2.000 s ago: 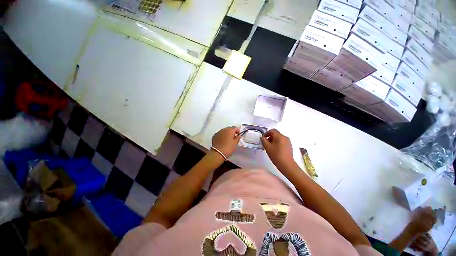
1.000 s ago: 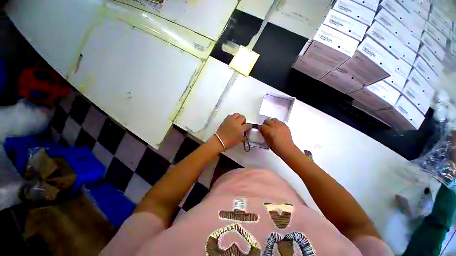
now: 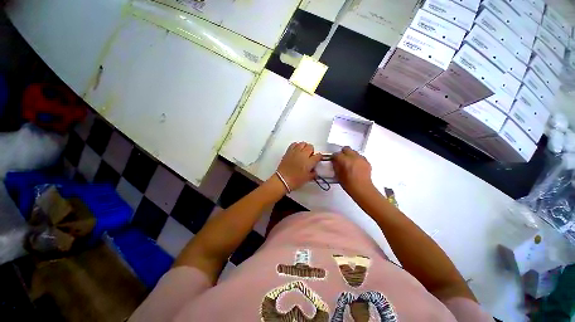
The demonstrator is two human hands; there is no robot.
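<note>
My left hand [image 3: 297, 167] and my right hand [image 3: 352, 170] meet over a small white box base [image 3: 327, 170] near the bench's front edge. The fingertips of both hands pinch a thin black cable [image 3: 323, 183] at the base's back side. A loop of the cable hangs over the front of the base, beside my left fingers. My hands hide much of the base. An open white box part [image 3: 350, 134] with a grey-lilac inside lies just behind my right hand.
A yellow-edged card [image 3: 309, 74] lies behind on the bench. Stacked retail boxes [image 3: 470, 69] stand at the back right. A yellow knife [image 3: 391, 196] is partly hidden by my right forearm. A clear plastic bag [image 3: 551, 192], a white box [image 3: 529, 251] and a green sleeve [image 3: 560, 300] are at the right.
My hands have come closer together over the base since the first frame. The cable's loop has shifted from inside the base to hanging at its front. The co-worker's hands have left the view.
</note>
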